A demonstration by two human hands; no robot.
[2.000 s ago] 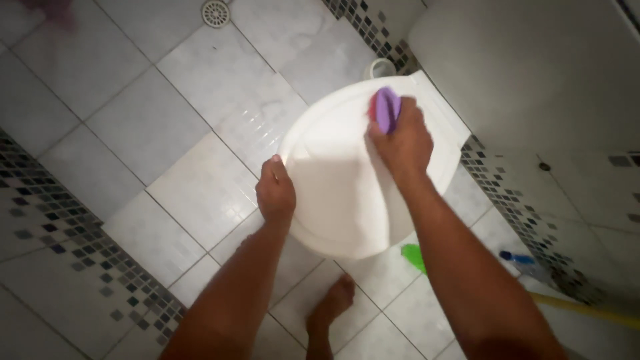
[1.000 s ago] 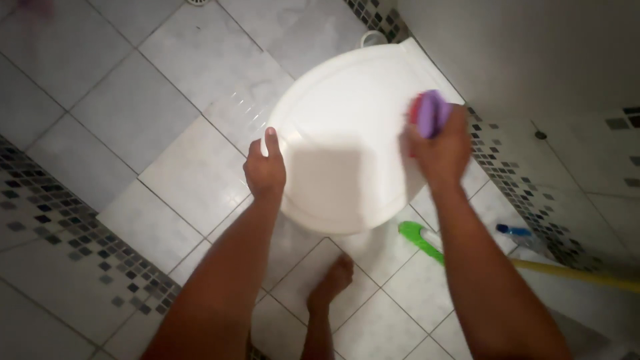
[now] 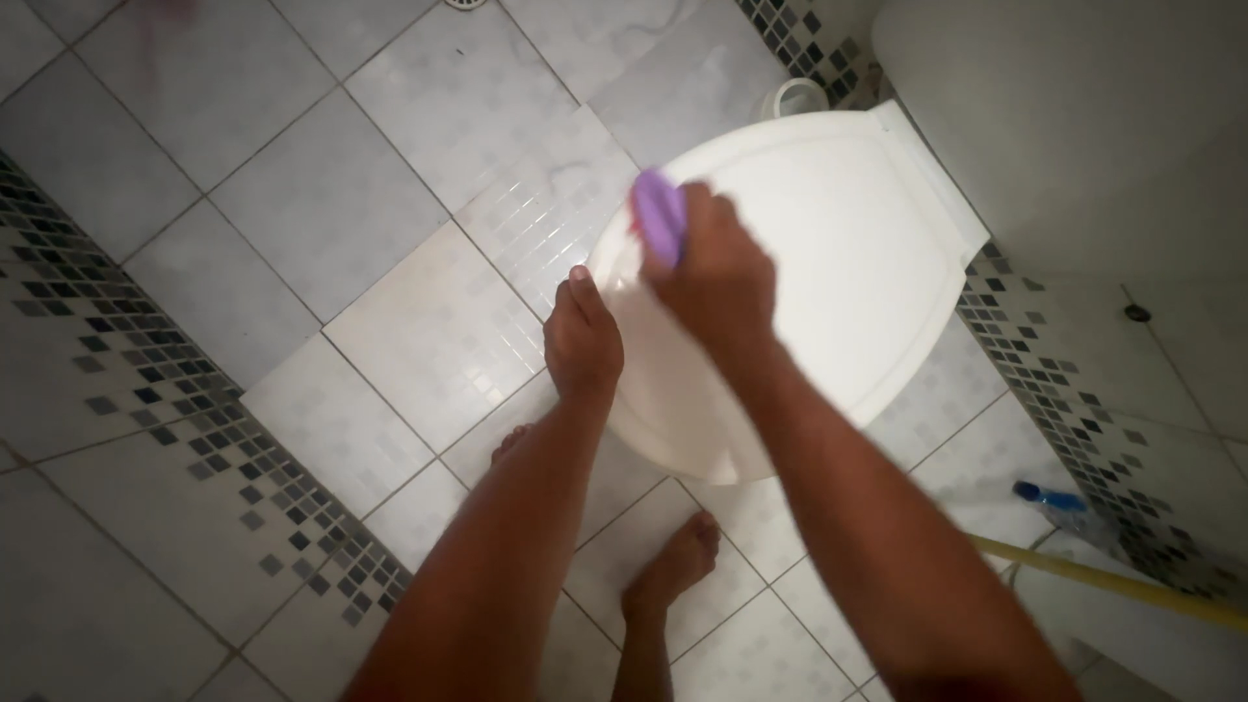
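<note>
A white toilet lid [image 3: 838, 234], closed, fills the centre right of the head view. My right hand [image 3: 717, 268] grips a scrubbing brush [image 3: 661, 216] with a purple body, over the lid's left front edge; a little red shows at the brush's far side, and its bristles are mostly hidden. Just below and left of the brush, my left hand [image 3: 585, 336] is at the lid's rim, thumb up. Its fingers seem curled round the edge, though their tips are hidden.
The toilet tank [image 3: 1082, 127] stands at the upper right, a white round container [image 3: 798, 97] behind the lid. A bottle with a blue cap [image 3: 1048, 495] and a yellow pole [image 3: 1111, 582] lie at lower right. My bare foot [image 3: 673, 565] is on the tiled floor [image 3: 390, 341].
My right hand has carried the purple brush from the lid's right side to its left front edge, close to my left hand. The green object seen earlier below the lid is out of sight.
</note>
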